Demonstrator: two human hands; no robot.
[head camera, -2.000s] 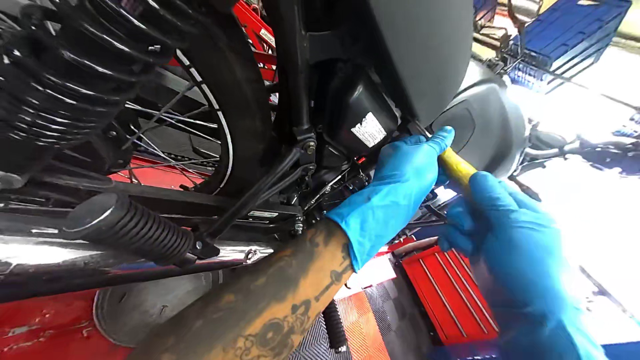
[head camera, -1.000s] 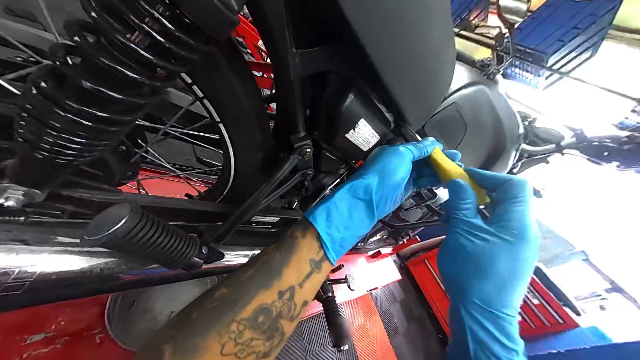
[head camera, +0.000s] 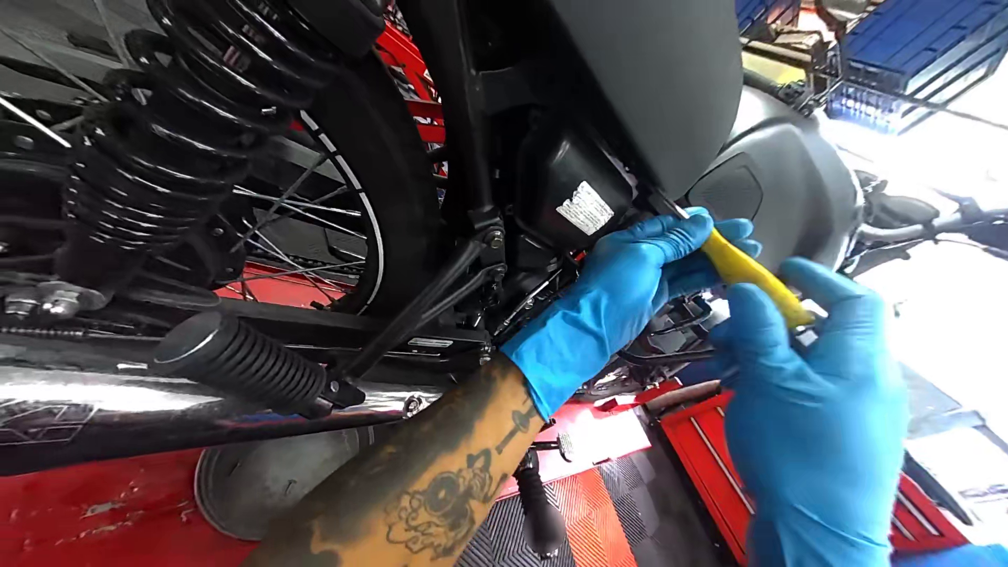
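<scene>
My left hand (head camera: 630, 276), in a blue glove, pinches the metal shaft of a yellow-handled tool (head camera: 752, 277), probably a screwdriver. The shaft points up and left into the gap beneath the grey side panel (head camera: 661, 87) of a motorcycle; its tip is hidden there. My right hand (head camera: 811, 394), also gloved in blue, is at the handle's lower right end, with thumb and forefinger on either side of it; whether they press on it is hard to tell. A black plastic cover (head camera: 567, 197) with a white label lies just left of the shaft.
A black shock absorber (head camera: 205, 118) and a spoked wheel with its tire (head camera: 394, 181) fill the upper left. A ribbed footpeg (head camera: 240, 362) juts out below them. The chrome exhaust (head camera: 181, 402) runs underneath. A red tool chest (head camera: 709, 465) stands at lower right, and blue crates (head camera: 917, 47) at upper right.
My right hand has loosened from its closer hold around the yellow handle, and more of the handle shows. My left hand stays near the gap by the side panel.
</scene>
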